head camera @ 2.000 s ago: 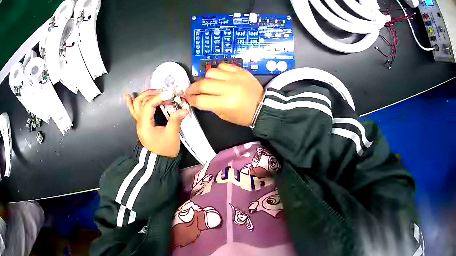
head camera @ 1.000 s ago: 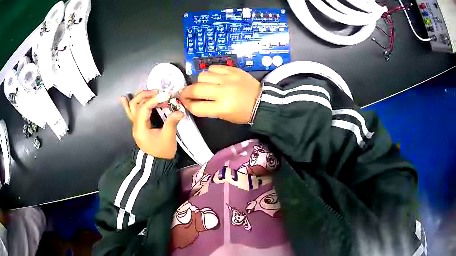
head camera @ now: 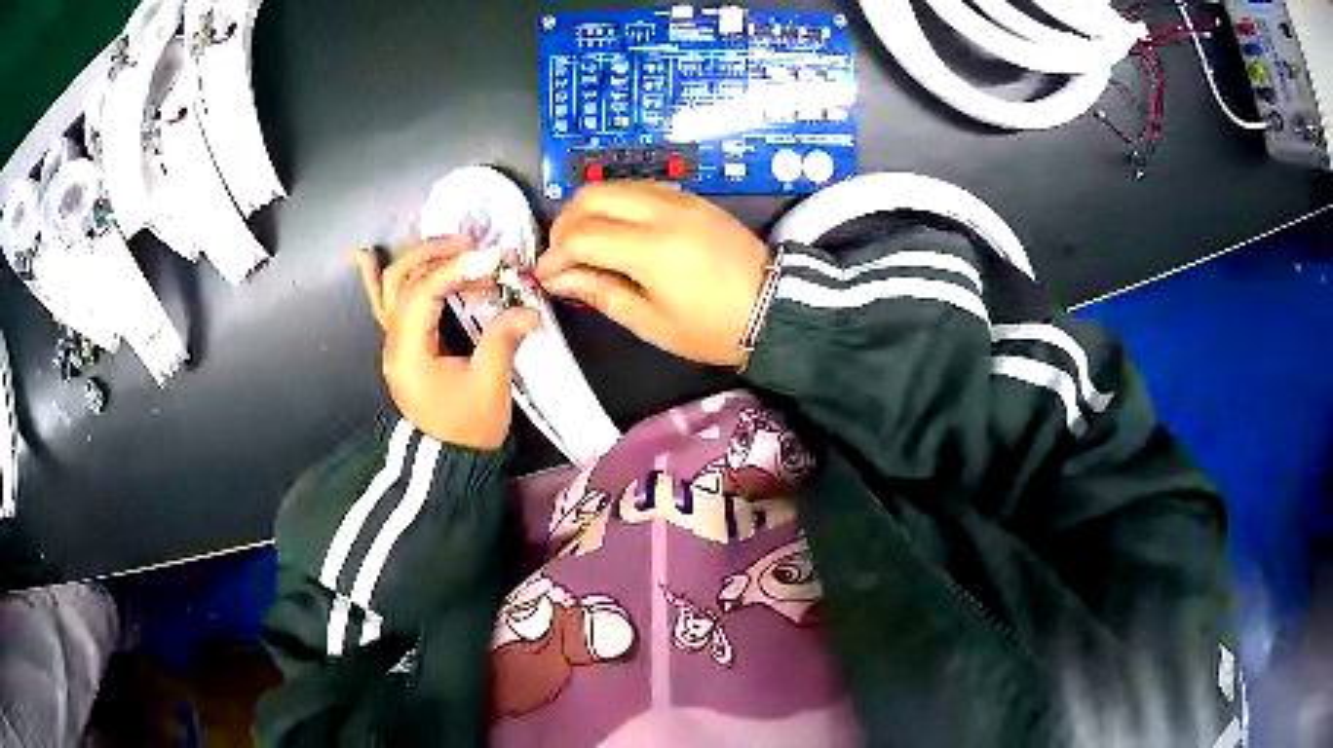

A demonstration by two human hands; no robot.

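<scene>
A white curved housing half (head camera: pixel 553 383) lies in front of me, round end away from me, cut end against my clothing. A small circuit board (head camera: pixel 512 285) sits near its round end, between my fingertips. My left hand (head camera: pixel 446 344) holds the housing and the small board between thumb and fingers. My right hand (head camera: pixel 658 271) has its fingertips pinched at the small board's right side; what they pinch is too small to tell, though a bit of red shows there. A white curved neckband section (head camera: pixel 914 195) lies behind my right sleeve.
A blue test board (head camera: pixel 702 102) with red parts lies beyond my hands. White housings (head camera: pixel 198 139) fan out at left, with small loose circuit boards (head camera: pixel 81 358) beside them. White arcs (head camera: pixel 1009 73) with red and dark wires (head camera: pixel 1148 88) and a power supply (head camera: pixel 1284 73) are at right.
The view has shifted a little. Both hands stay at the small board, with the right fingertips slightly moved. The housing's round end looks slightly turned.
</scene>
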